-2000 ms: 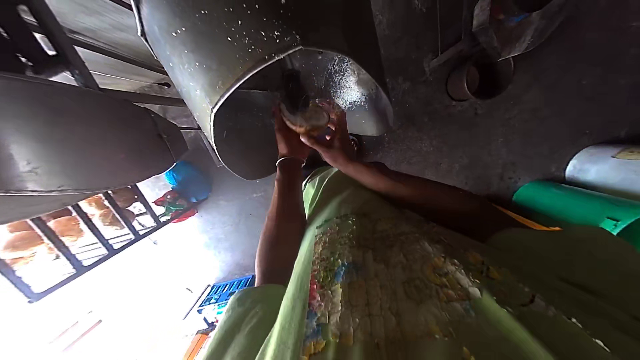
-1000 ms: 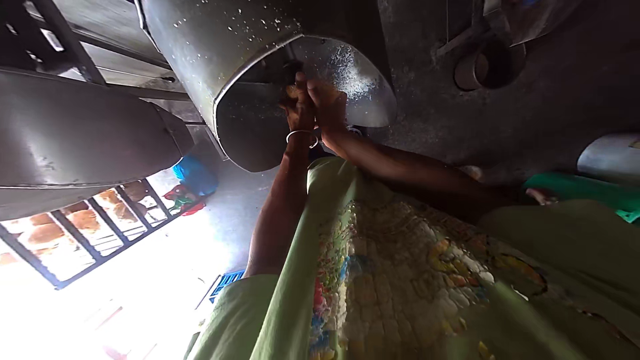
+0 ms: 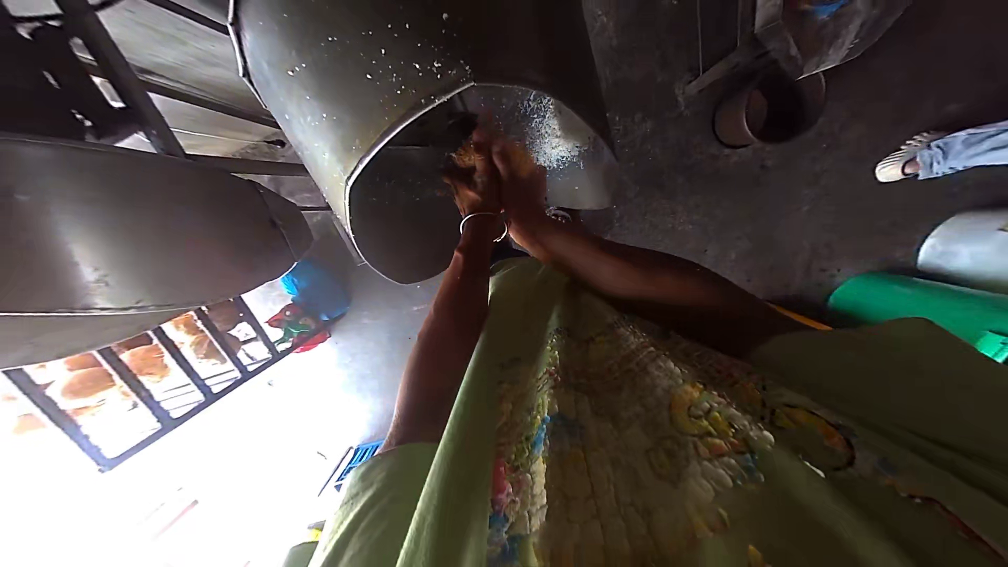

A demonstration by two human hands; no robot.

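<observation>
My left hand, with a thin bangle at its wrist, and my right hand are pressed together inside the open mouth of a sheet-metal hood. A brown rounded piece, perhaps a coconut half, is held between them, blurred and largely hidden by the fingers. Just beyond the fingertips is a dark machine part, too dim to make out. White flakes cling to the hood's inner wall beside my right hand, and more specks dot its outside.
At left are another metal drum, a barred grille and a blue bag. On the right, a round metal container, a person's shoe, a green cylinder and a pale cylinder are on the floor.
Two seconds ago the rounded piece showed plainly between my hands; my fingers now cover most of it. Another person's foot has come into view at the right.
</observation>
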